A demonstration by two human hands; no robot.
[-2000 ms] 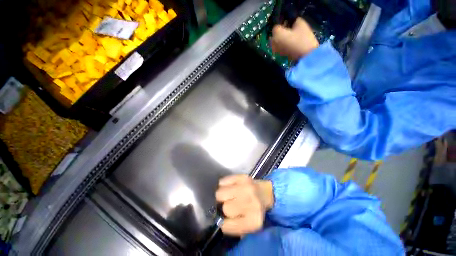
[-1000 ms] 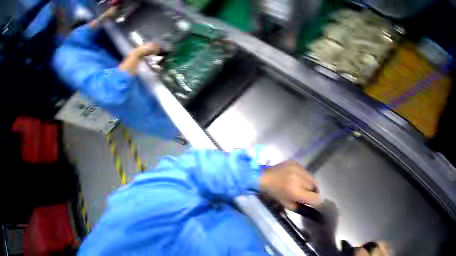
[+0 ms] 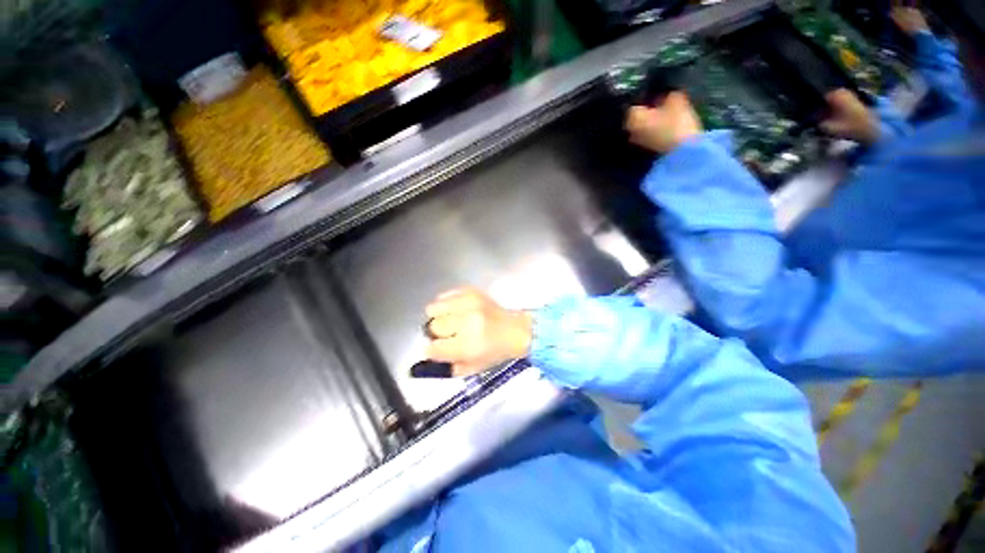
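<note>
My right hand [image 3: 472, 334] is over the shiny metal plates of the conveyor [image 3: 259, 400], near its near rail. Its fingers are loosely curled, with a black cot on the thumb and a dark band on one finger. No part shows in it. My left hand is out of the picture. A green circuit board [image 3: 38, 475], dark and blurred, is cut off by the lower left edge.
Beyond the far rail stand bins of yellow blocks [image 3: 367, 59], small amber pieces [image 3: 246, 140] and off-white pieces [image 3: 132, 200]. On the right, another person's hands [image 3: 668, 121] are at a green board [image 3: 745, 108] on the line.
The view has swung from one side of the line to the other. My left hand, seen a second ago, has left the picture. My right hand now shows fully, and a board shows at lower left.
</note>
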